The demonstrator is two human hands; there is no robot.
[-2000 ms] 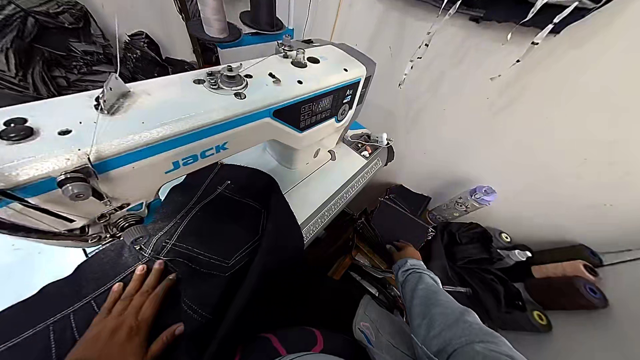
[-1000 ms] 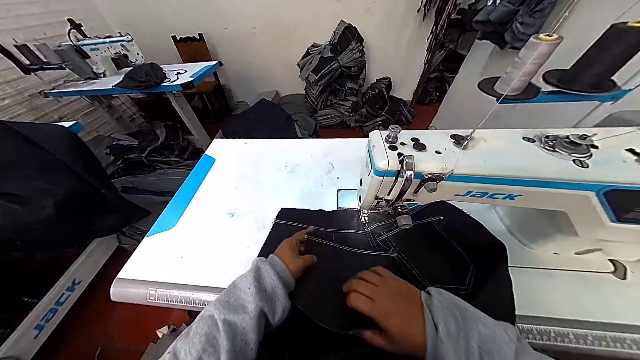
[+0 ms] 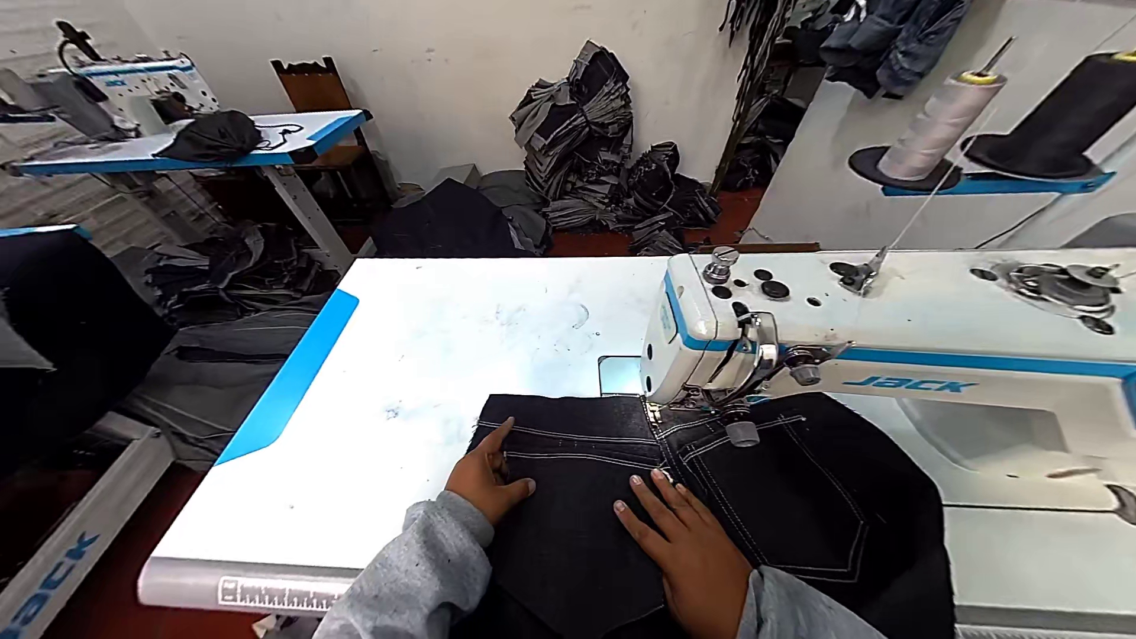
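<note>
Dark denim trouser panels [image 3: 568, 524] with pale double stitching and a patch pocket lie under the needle area of a white Jack sewing machine [image 3: 887, 302]. My left hand [image 3: 488, 479] rests at the left edge of the denim, thumb and forefinger apart on the cloth. My right hand [image 3: 688, 546] lies on the denim with fingers spread, just below the presser foot [image 3: 655, 413] and beside the centre seam. Neither hand is seen to pinch the cloth. The lower part of the denim runs out of view.
The white table [image 3: 426, 355] has a blue corner at left. Thread cones [image 3: 945, 129] stand at upper right. Fabric bundles [image 3: 577, 133] are heaped by the wall. Another sewing machine [image 3: 151, 89] stands on a table at upper left. More dark cloth [image 3: 71, 311] hangs at left.
The view has swung left since two seconds ago. My right hand, then among dark items beside the machine, is now on the denim. Over the last second both hands have stayed on the cloth.
</note>
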